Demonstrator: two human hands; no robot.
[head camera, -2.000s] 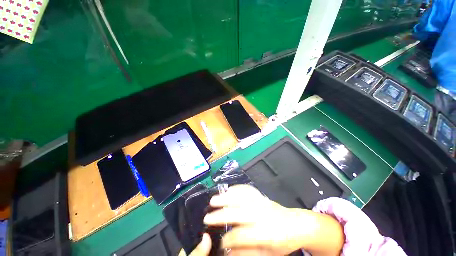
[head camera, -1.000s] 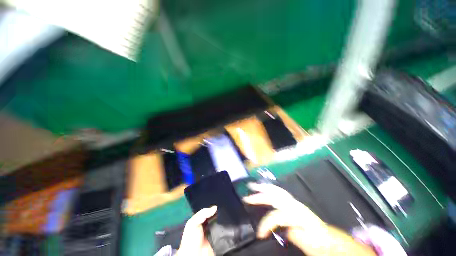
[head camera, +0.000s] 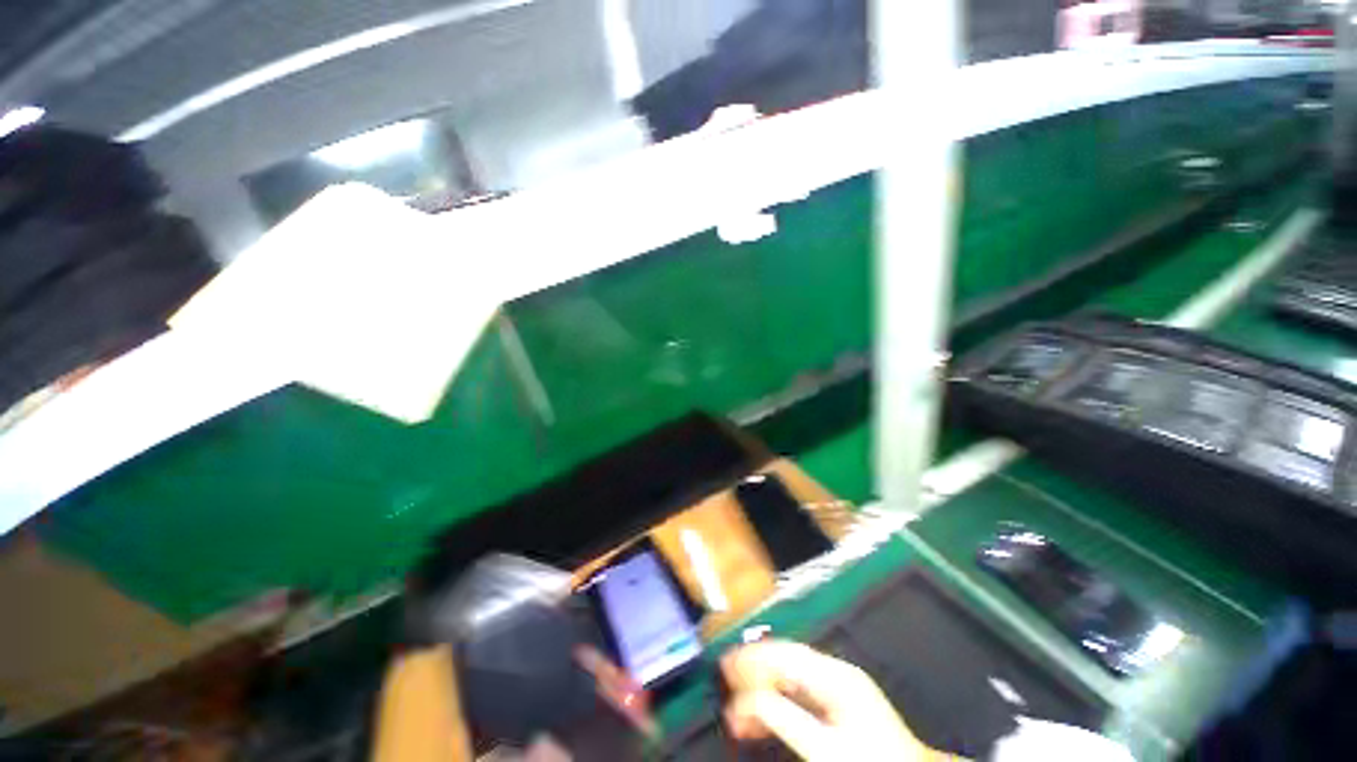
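A dark, blurred phone-sized slab (head camera: 521, 673) is held up over the wooden board (head camera: 409, 715). A shiny, clear film-like blur (head camera: 506, 584) shows at its top. My left hand (head camera: 615, 689) is partly hidden behind the slab and grips its right and lower edges. My right hand (head camera: 811, 697) is to the right, fingers curled; blur hides whether it pinches anything. A phone with a lit bluish screen (head camera: 649, 613) lies between them on the board. A black phone (head camera: 783, 521) lies at the board's right end, a pale stick (head camera: 697, 570) beside it.
A black tray (head camera: 930, 655) lies right of my right hand. A glossy loose phone (head camera: 1079, 596) lies on the green bench beyond it. A filled black tray (head camera: 1191, 432) is at the right, behind it a white post (head camera: 911, 268). A white sheet (head camera: 372, 320) hangs at upper left.
The view has tilted up, showing more background. The slab has moved left and up, away from my right hand, with my left hand. My right hand's fingers are now more curled.
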